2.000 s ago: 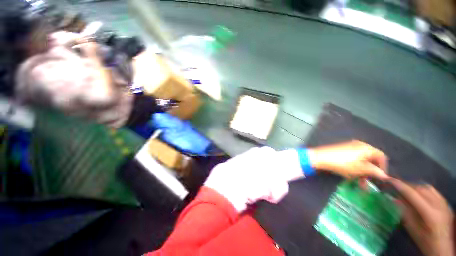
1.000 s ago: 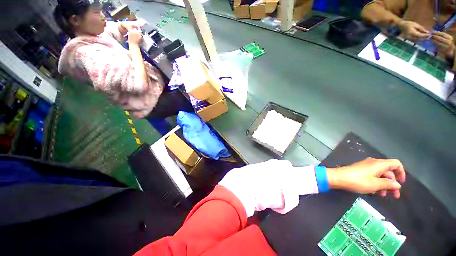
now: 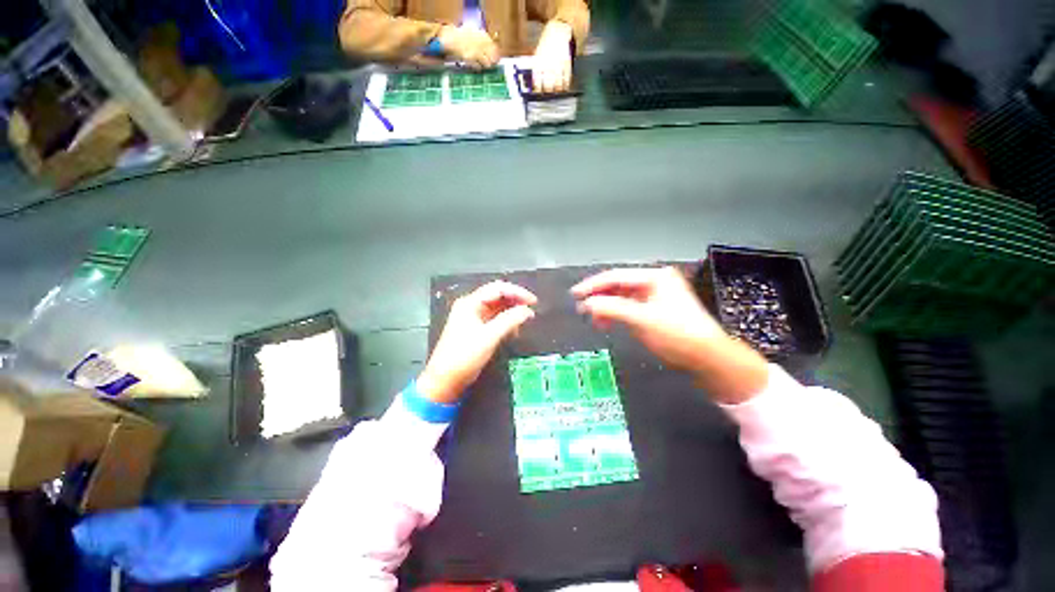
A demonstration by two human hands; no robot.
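A green PCB panel of repeated small boards lies on the black mat. My left hand with its blue wristband is above and left of the panel, thumb and fingertips close together. My right hand faces it from the right, fingertips also close together. A small gap separates the two hands. Whether either pinch holds a tiny part is too small to tell. The black bin of white spacers stands left of the mat. The black component bin with dark, shiny parts is beside my right forearm.
A rack of green panels stands at right, with a black ribbed rack below it. At left are a parts bag, cardboard box and blue cloth. Across the belt, a person's hands work over a white board.
The view has swung right, bringing the right bin and racks into sight. My right hand, out of view a second ago, now faces my left hand behind the panel.
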